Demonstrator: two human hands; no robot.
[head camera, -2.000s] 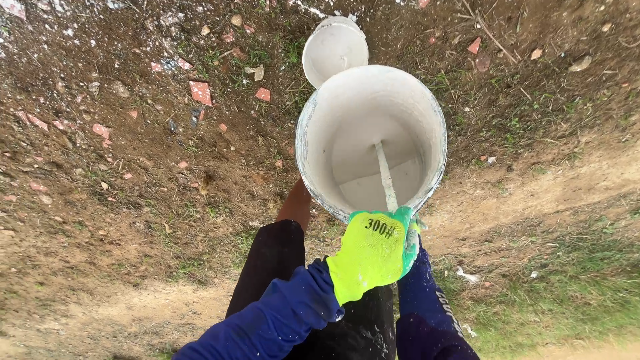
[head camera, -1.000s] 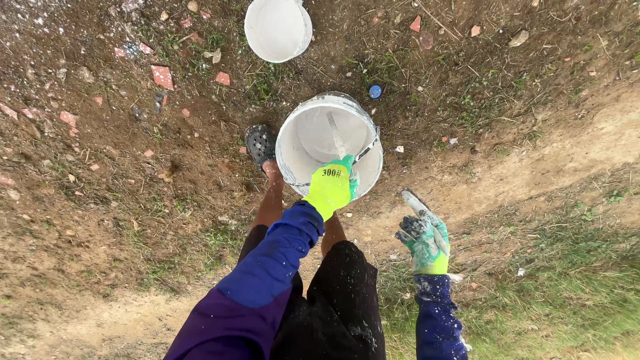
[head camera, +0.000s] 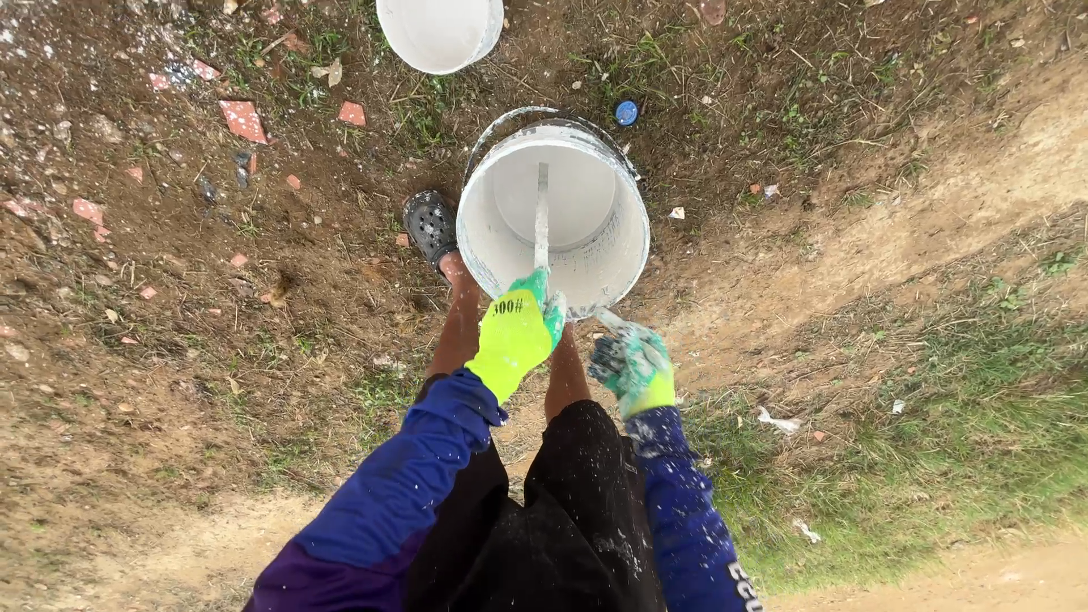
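Note:
A large white plastic bucket (head camera: 620,263) smeared with white material stands on the ground before my legs, its wire handle resting at the far side. My left hand (head camera: 517,327), in a yellow-green glove, grips a long coated stick (head camera: 542,212) that reaches down into the bucket. My right hand (head camera: 633,361), in a glove caked with white, is closed around a pale, coated tool (head camera: 610,320) beside the near right rim; the tool's exact kind cannot be told. What fills the bucket's bottom looks smooth and white.
A smaller white bucket (head camera: 442,34) stands beyond the large one. A blue bottle cap (head camera: 626,113) lies near the far rim. Broken reddish tile pieces (head camera: 244,121) are scattered at the left. My foot in a dark clog (head camera: 431,226) is just left of the large bucket. Grass (head camera: 892,476) grows at the right.
My right hand, out at the right one second ago, is now close to the bucket's near rim. The left hand keeps its hold on the stick, which now points straight away from me.

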